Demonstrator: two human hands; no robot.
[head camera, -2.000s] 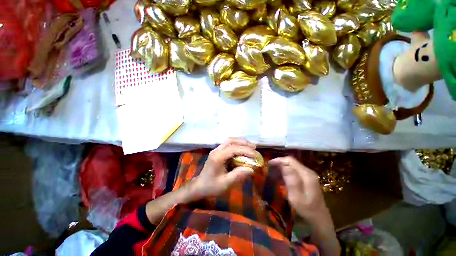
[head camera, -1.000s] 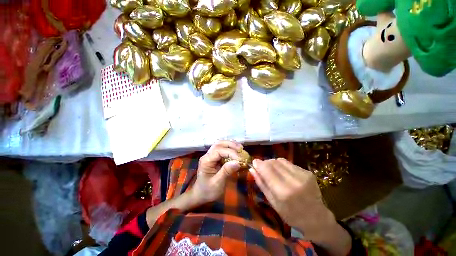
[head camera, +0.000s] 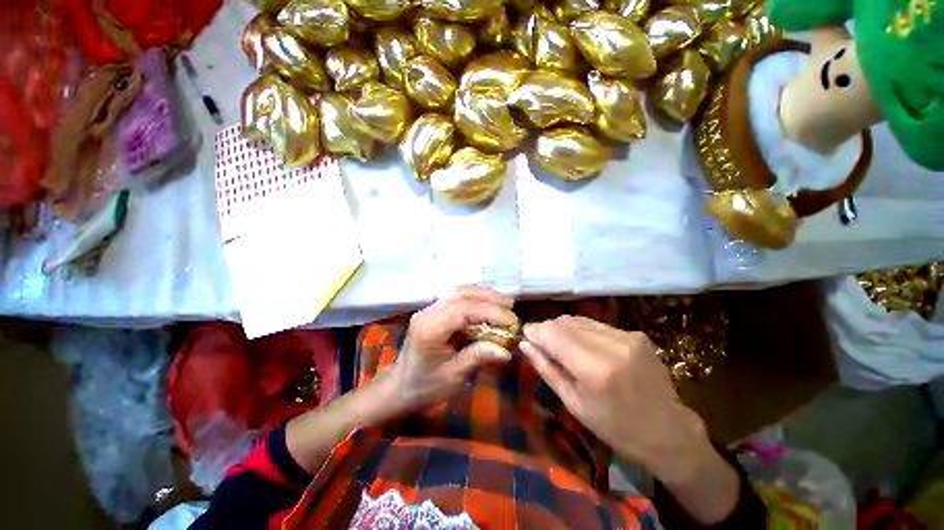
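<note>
A small stuffed gold ingot (head camera: 495, 333) is held above my lap, just below the table's front edge. My left hand (head camera: 447, 347) grips it between thumb and fingers and covers part of it. My right hand (head camera: 606, 378) is at its right end, with thumb and forefinger pinched together at the tip. Whether a needle or thread is between those fingertips cannot be made out. The checked orange-black apron (head camera: 455, 455) lies behind and below both hands.
A heap of gold ingots (head camera: 471, 104) lies on the white-covered table (head camera: 621, 243). A plush doll (head camera: 818, 114) lies right of it, a printed sheet (head camera: 279, 233) left. Red bags (head camera: 31, 114) lie far left. A cardboard box (head camera: 766, 362) and white sack (head camera: 880, 347) are at lower right.
Two seconds ago my right hand was apart from the ingot; it has since come to its right end. Since one second ago the hands have barely moved, and the view has shifted slightly.
</note>
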